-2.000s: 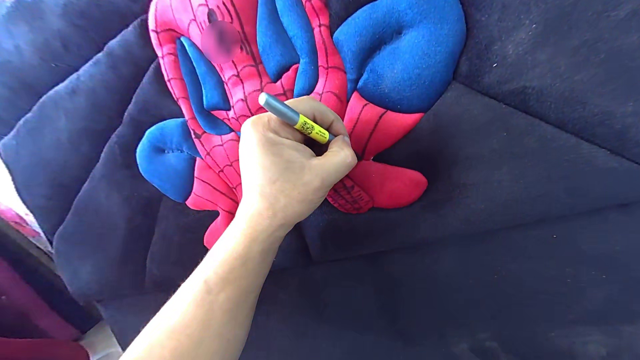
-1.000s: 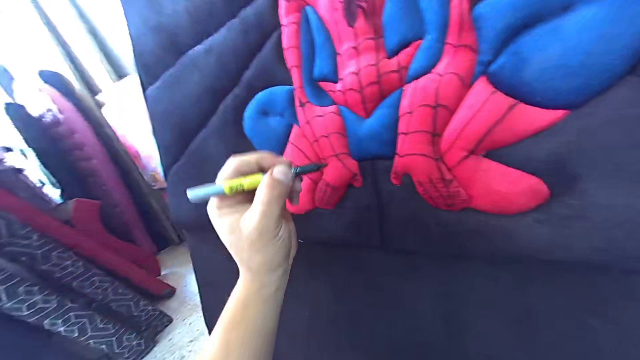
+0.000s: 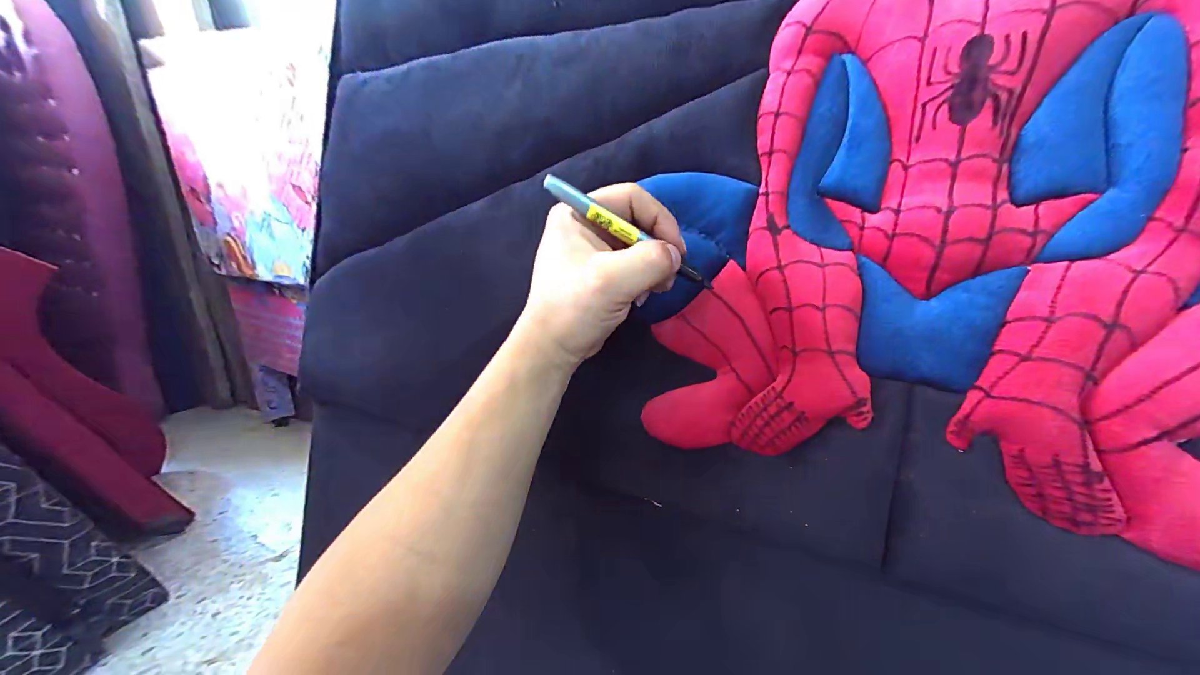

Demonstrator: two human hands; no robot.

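Observation:
My left hand (image 3: 609,267) holds a marker pen (image 3: 614,225) with a grey barrel, a yellow label and a dark tip. The tip is at the upper edge of a red padded lower leg (image 3: 717,323), beside the blue knee piece (image 3: 703,211). The leg belongs to a padded Spider-Man figure (image 3: 956,178) of red and blue fabric, on a dark quilted panel (image 3: 525,131). Black web lines cover much of the red fabric, and a black spider emblem (image 3: 975,80) is on the chest. The fingers hide part of the blue knee piece. My right hand is out of view.
Left of the panel are a purple tufted upholstered panel (image 3: 84,187), dark red upholstered pieces (image 3: 84,412) and patterned dark fabric (image 3: 56,562). A colourful printed sheet (image 3: 239,159) hangs behind them, above a pale speckled floor (image 3: 225,525).
My left hand, with the marker, has moved from the figure's red hand and lower leg up to the top of that leg by the blue knee. The view has shifted.

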